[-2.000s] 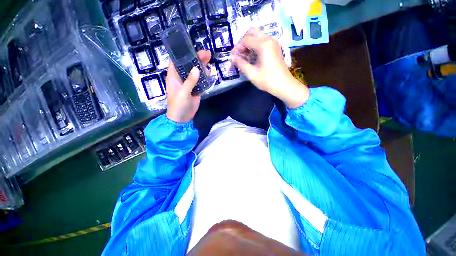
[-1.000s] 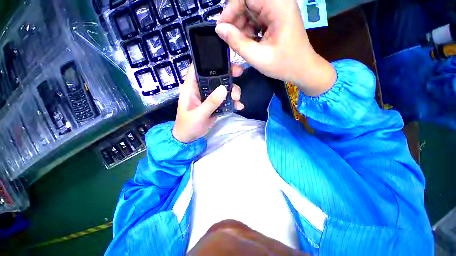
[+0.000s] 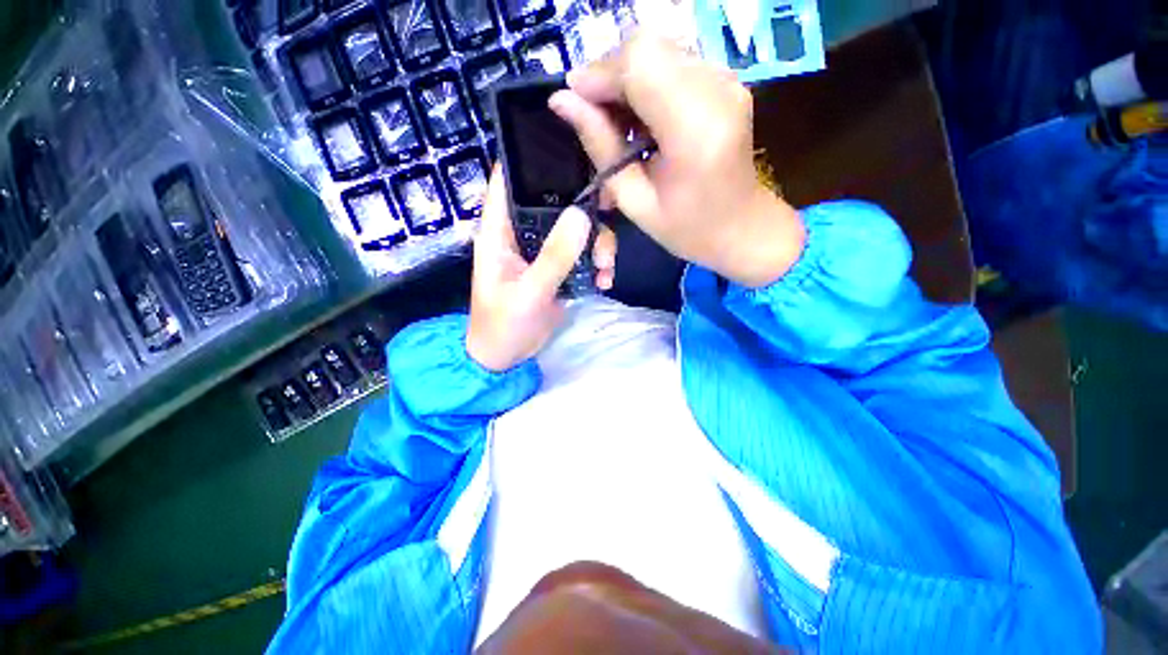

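A dark keypad phone (image 3: 543, 147) is held upright above my lap, screen at the top. My left hand (image 3: 523, 275) is shut on its lower part, with the thumb over the keys. My right hand (image 3: 685, 154) is at the right side of the phone, its thumb and index finger at the screen's upper right edge. A thin dark tool, which looks like tweezers (image 3: 617, 175), sticks out of my right hand, its tip low near the screen's bottom edge. I cannot tell if the fingertips hold a film.
A lens tray (image 3: 397, 255) with rows of black frames lies behind the hands. A clear phone tray (image 3: 275, 275) holding phones is at the left. A small parts tray (image 3: 323, 379) is at the bench edge. A brown carton (image 3: 871, 154) and a person's blue sleeve (image 3: 1063, 218) are at the right.
The phone has moved right and nearer my right hand since the oldest frame. My right hand has come to the screen, then lowered slightly, and the tool now points down across the phone.
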